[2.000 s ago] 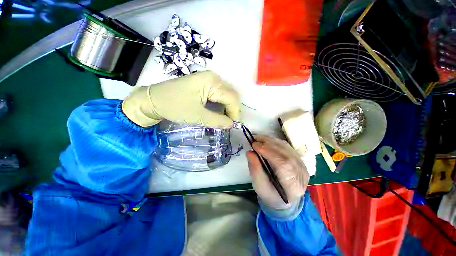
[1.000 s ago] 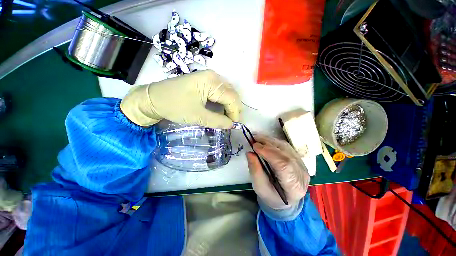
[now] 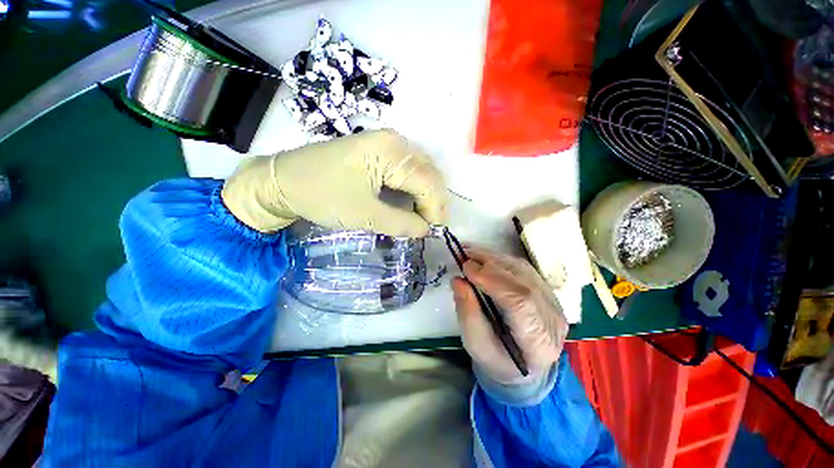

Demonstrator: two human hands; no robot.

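Observation:
My left hand (image 3: 352, 183), in a cream glove, pinches a tiny part (image 3: 437, 231) between thumb and finger above the clear lamp body section (image 3: 352, 272), which lies on the white mat. Fine wires (image 3: 439, 274) stick out of the shell's right end. My right hand (image 3: 512, 315), in a thin translucent glove, holds the black tweezers (image 3: 489, 306); their tips touch or nearly touch the tiny part at my left fingertips. The part is too small to identify. My left hand and sleeve hide the upper and left edges of the shell.
Solder wire spool (image 3: 174, 78) at upper left. Pile of small black-and-white components (image 3: 334, 78) beyond my left hand. Red sheet (image 3: 533, 78) at the mat's far right. Cream block (image 3: 556, 245) and tub of silvery bits (image 3: 690, 239) right of my right hand. Red compartment tray (image 3: 709, 402) at lower right.
Both hands stay almost still, with the tweezers at the left fingertips. The view has shifted very slightly. At the lower left edge, a person's dark and pale clothing now shows.

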